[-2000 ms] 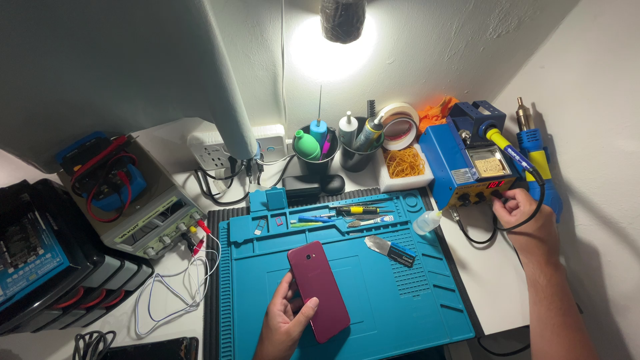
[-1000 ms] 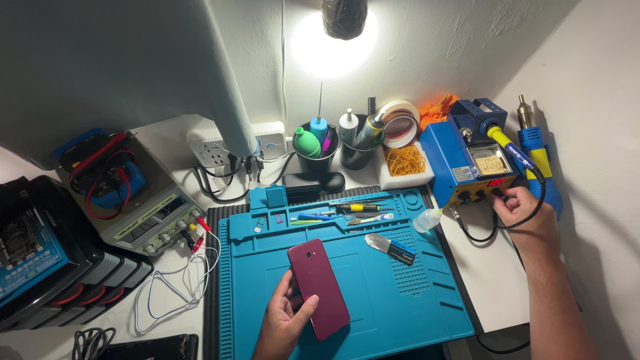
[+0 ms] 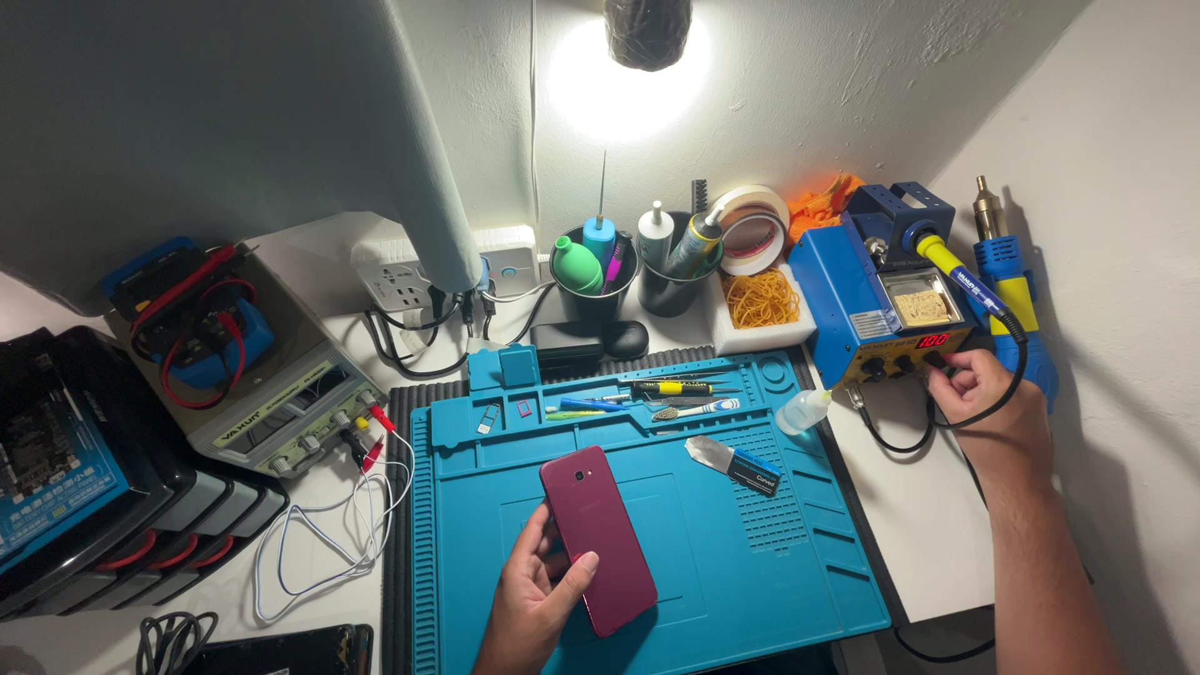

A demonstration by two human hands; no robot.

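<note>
My left hand (image 3: pixel 544 586) holds a dark red smartphone (image 3: pixel 600 539) by its left edge, its back with the camera facing up, over a teal silicone repair mat (image 3: pixel 459 544). My right hand (image 3: pixel 994 412) has its fingers on a knob (image 3: pixel 936 360) at the front of a blue and yellow soldering station (image 3: pixel 834 309) with a lit red display. A soldering iron (image 3: pixel 961 272) rests in the station's holder, its cable passing over my right hand. A thin opener blade (image 3: pixel 736 464) lies on the mat, right of the phone.
Screwdrivers and a brush (image 3: pixel 694 409) lie in the mat's upper tray. A plastic bottle (image 3: pixel 802 412) stands at its right. Behind are tool cups (image 3: pixel 592 281) and a white box of rubber bands (image 3: pixel 764 314). A bench power supply (image 3: pixel 291 412) and white leads (image 3: pixel 323 562) are at left.
</note>
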